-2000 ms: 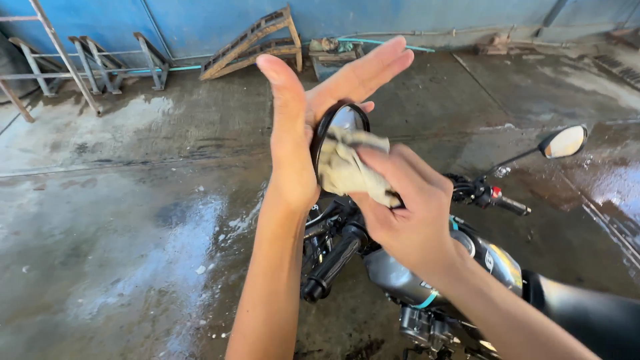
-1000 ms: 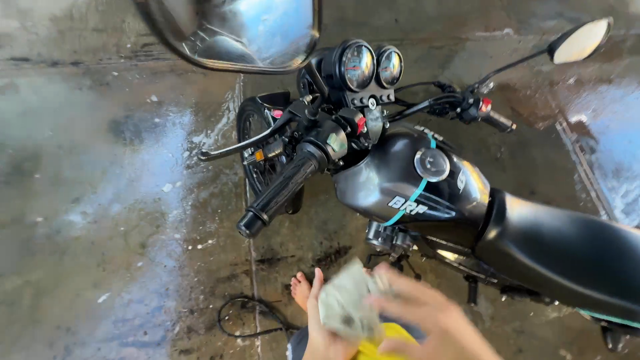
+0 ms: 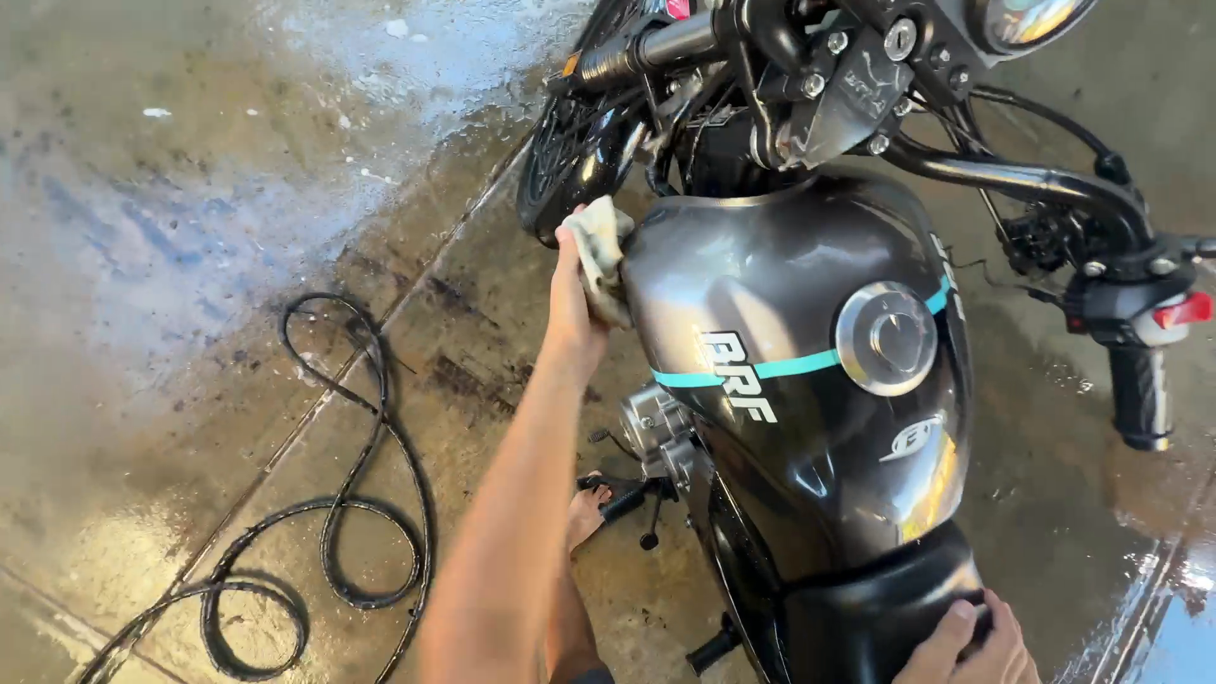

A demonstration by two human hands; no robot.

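My left hand (image 3: 578, 294) holds a whitish, stained cloth (image 3: 598, 252) against the front left side of the motorcycle's dark grey fuel tank (image 3: 741, 275). Its fingertips are partly hidden behind the cloth. At the lower right, my right hand (image 3: 978, 646) rests on the black seat (image 3: 879, 608), with no object visible in it. A turquoise stripe crosses the tank beside a round silver fuel cap (image 3: 885, 338).
Above the tank are the handlebar (image 3: 1026, 180) and the ignition lock (image 3: 900, 40). A right handgrip (image 3: 1140, 399) juts out at the right. A black hose (image 3: 423, 513) lies looped on the wet concrete floor. A bare foot (image 3: 584, 513) is beside the footpeg.
The cloth, in front of my body a second ago, is now at the tank's side in my left hand. My right hand has come to the seat. The view has moved closer over the tank.
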